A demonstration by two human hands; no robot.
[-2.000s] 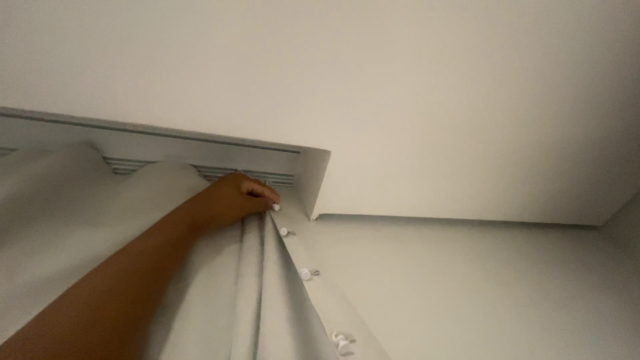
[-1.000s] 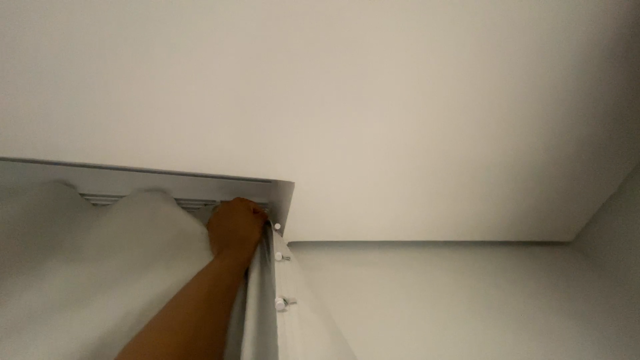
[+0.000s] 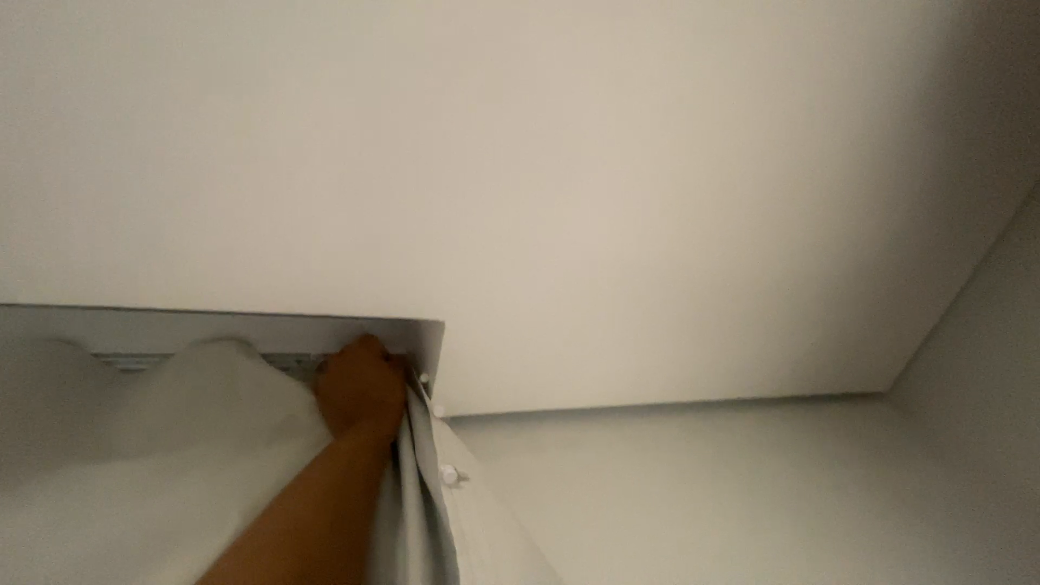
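My left hand (image 3: 362, 383) is raised into the right end of a ceiling recess, closed around the top edge of a pale fabric curtain (image 3: 203, 455); its fingertips are mostly hidden. Just right of the hand, white plastic curtain gliders (image 3: 450, 475) sit spaced along the curtain's heading band, which hangs down. Behind the hand and the curtain's folds, part of the curtain track (image 3: 134, 361) shows. My right hand is out of view.
The recess's end wall (image 3: 431, 349) stands close to the right of my hand. A flat white ceiling (image 3: 569, 203) spans the upper view. Below it, a pale wall (image 3: 691, 487) meets another wall at the far right.
The hand has gone from pinching near a glider at the curtain's edge to a closed hold up inside the recess. The view has shifted upward.
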